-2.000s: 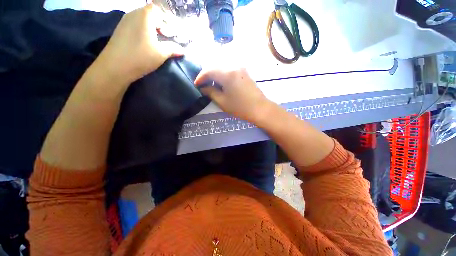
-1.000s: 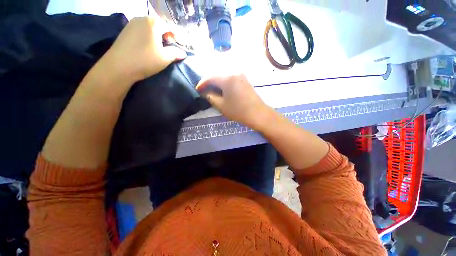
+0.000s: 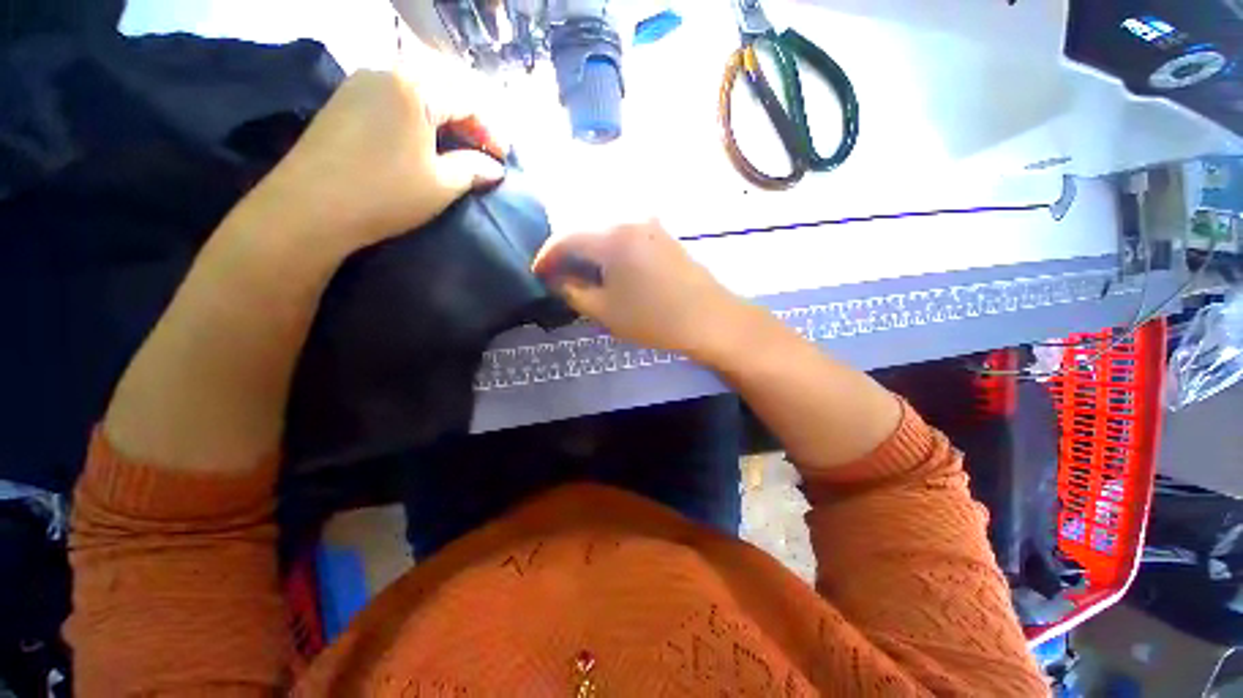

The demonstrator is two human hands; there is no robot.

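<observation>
The black fabric lies over the left of the white machine bed and hangs over its front edge. My left hand pinches the cloth's upper edge, left of the bright light. My right hand grips the cloth's right edge between thumb and fingers, nearer the front. The cloth between the hands is slightly creased. The presser foot area is at top centre, partly washed out by glare; the cloth edge lies in front of it. The ribbed blue part is just right of it.
Scissors with green and orange-brown loops lie right of the needle area. A ruler strip runs along the front edge. A red plastic basket stands at lower right, clear plastic beyond it. The control panel is at top right.
Both hands and the cloth have shifted slightly towards me, away from the needle area. The left fingers are curled a little differently; both hands keep hold. The camera view has shifted slightly.
</observation>
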